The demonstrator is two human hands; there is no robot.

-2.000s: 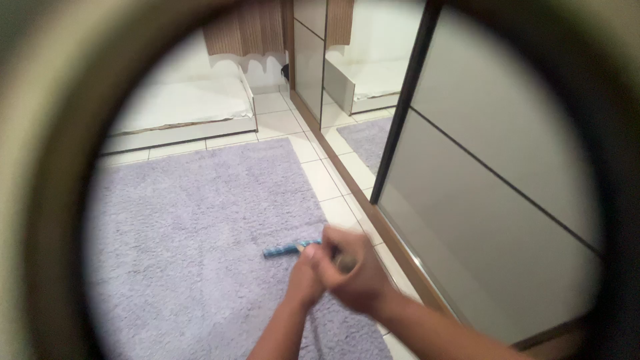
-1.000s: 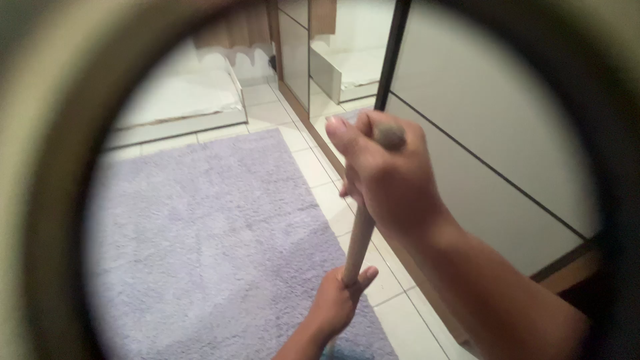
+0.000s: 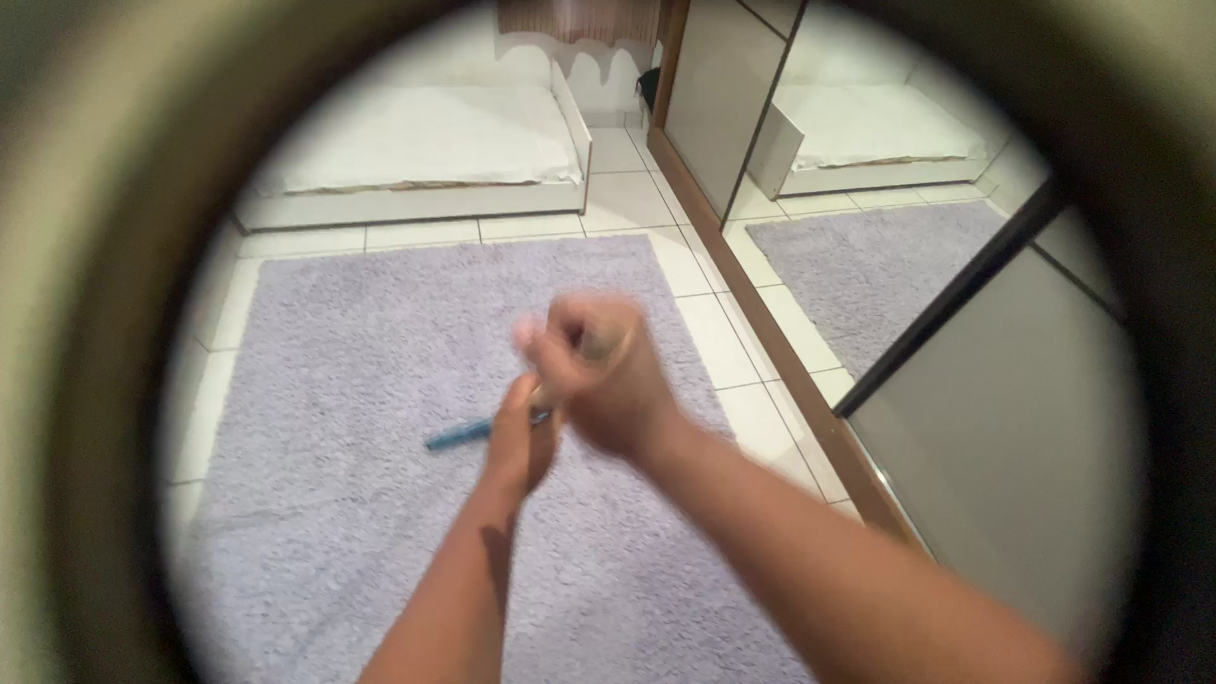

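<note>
My right hand (image 3: 608, 375), blurred, is closed around the upper end of a wooden pole (image 3: 598, 342). Below it and a little to the left, my left hand (image 3: 524, 437) grips the same pole, which I see nearly end-on. Past my left hand a narrow blue head (image 3: 460, 434) shows low over the lilac shag rug (image 3: 351, 380); its middle is hidden behind the hand, and I cannot tell whether it is a broom or a squeegee.
A low white bed frame (image 3: 427, 205) with a white mattress (image 3: 437, 133) stands beyond the rug. To the right runs a sliding wardrobe with a mirrored door (image 3: 855, 256), a grey panel (image 3: 1007, 437) and a brown bottom rail (image 3: 760, 313). White floor tiles (image 3: 717, 332) border the rug.
A second ago my right hand was raised near the wardrobe, well apart from my left hand, with the pole showing between them; now the hands are close together over the rug. The view has shifted.
</note>
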